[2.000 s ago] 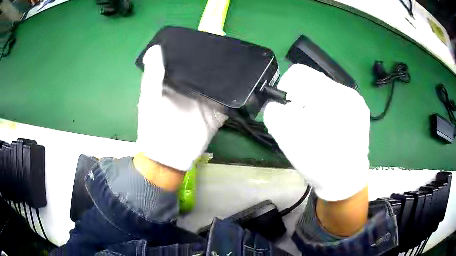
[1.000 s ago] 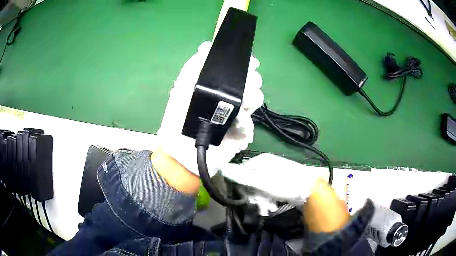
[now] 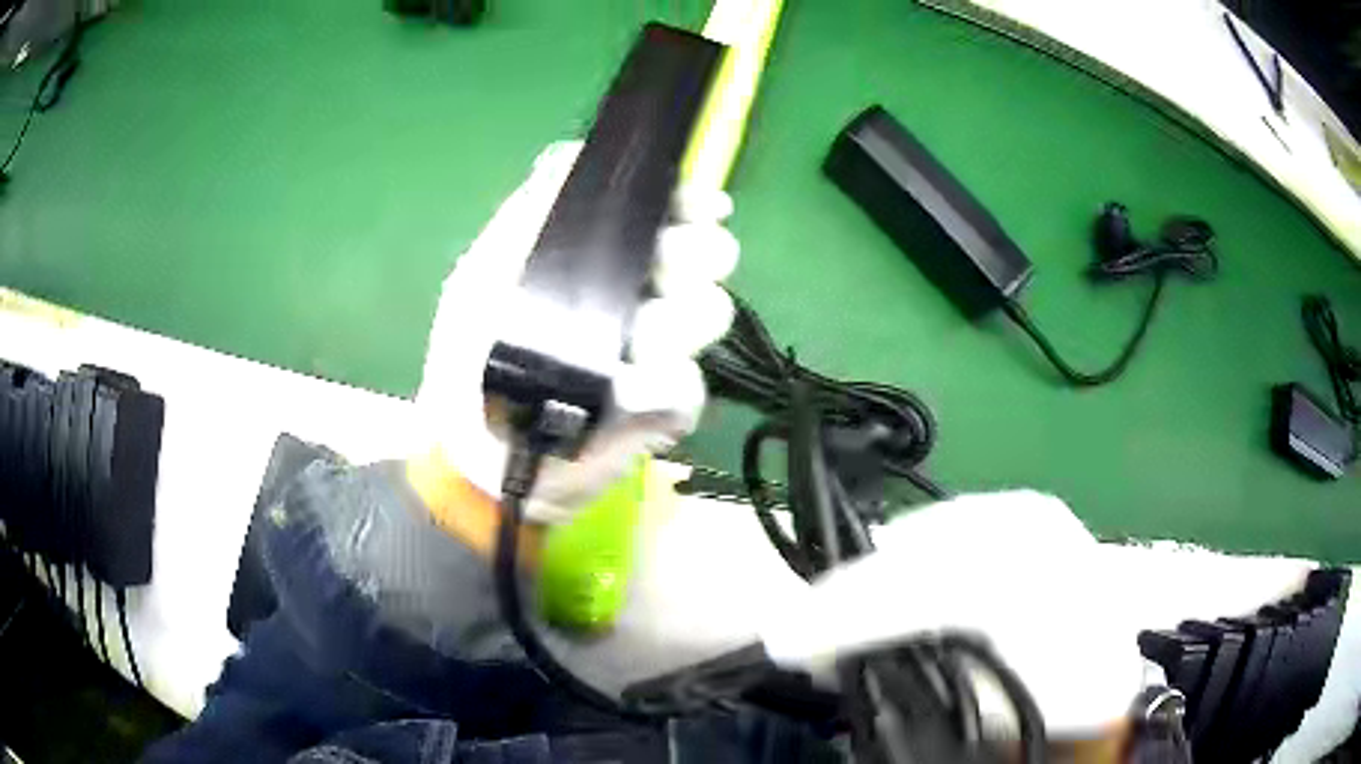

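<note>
My left hand, in a white knit glove, grips a black power adapter held tilted above the green belt. Its cord end faces me, and a black cord runs down from it towards my right hand. My right hand, gloved and blurred, is at the near white ledge with coiled black cord at its fingers. The glove and blur hide how the fingers hold the cord. Another cord coil lies or hangs between my hands, partly blurred.
On the green belt, another adapter with a cord lies right of centre, and a smaller one at far right. Stacked adapters stand on the near ledge at left and right. A bright green object is below my left hand.
My left hand first turned the adapter from flat to cord end towards me, then tilted it further. My right hand moved from the adapter's end down to the near ledge, then right with the cord.
</note>
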